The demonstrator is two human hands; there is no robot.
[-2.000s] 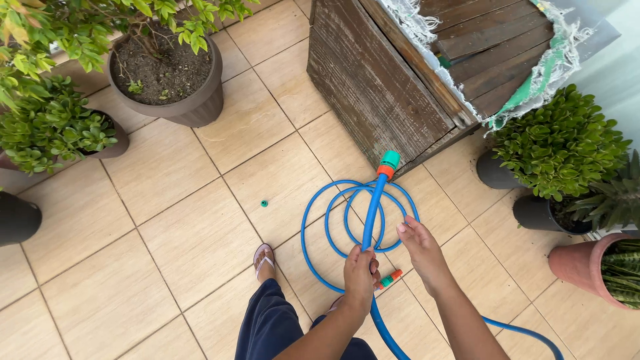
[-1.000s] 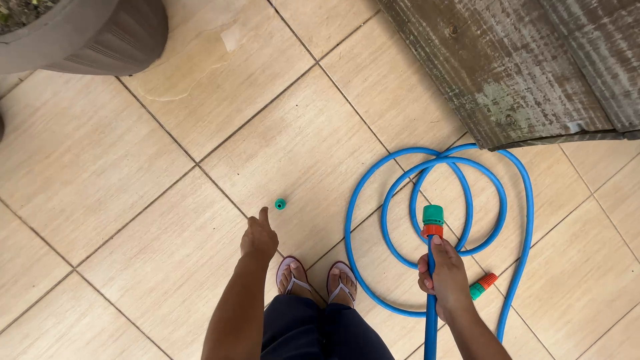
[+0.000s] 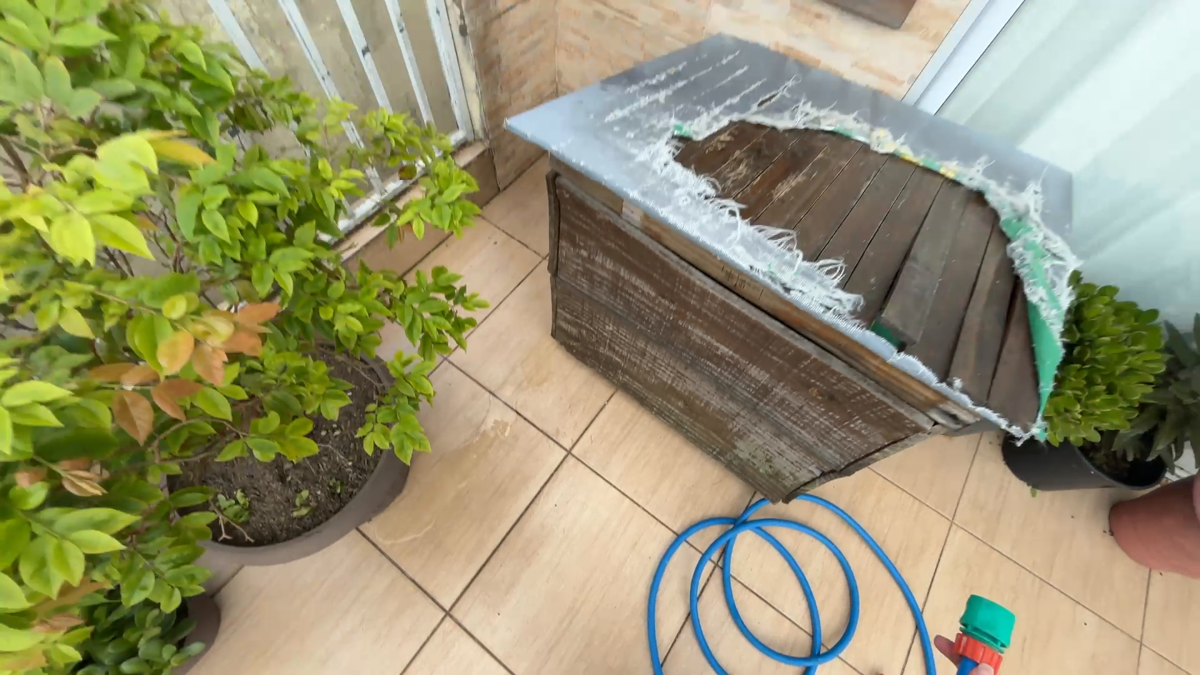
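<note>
At the lower right edge of the view, the fingertips of my right hand (image 3: 966,658) are closed around the blue hose just below its green and orange hose connector (image 3: 986,623). The connector points upward. My left hand is out of view. To the left of the connector, the blue garden hose (image 3: 850,600) lies in loose loops on the tiled floor, close to the lower corner of a weathered wooden box (image 3: 712,366).
A frayed grey cover (image 3: 637,122) with a large torn hole lies over the box's slatted top. A big potted shrub (image 3: 347,525) stands at left. At right are a black pot (image 3: 1069,469) and a terracotta pot (image 3: 1162,530). Behind stands a white metal railing (image 3: 352,56).
The view has swung up towards the box and shrub. My left hand, which pointed at a small green piece on the floor a second ago, has left the view. My right hand still holds the hose.
</note>
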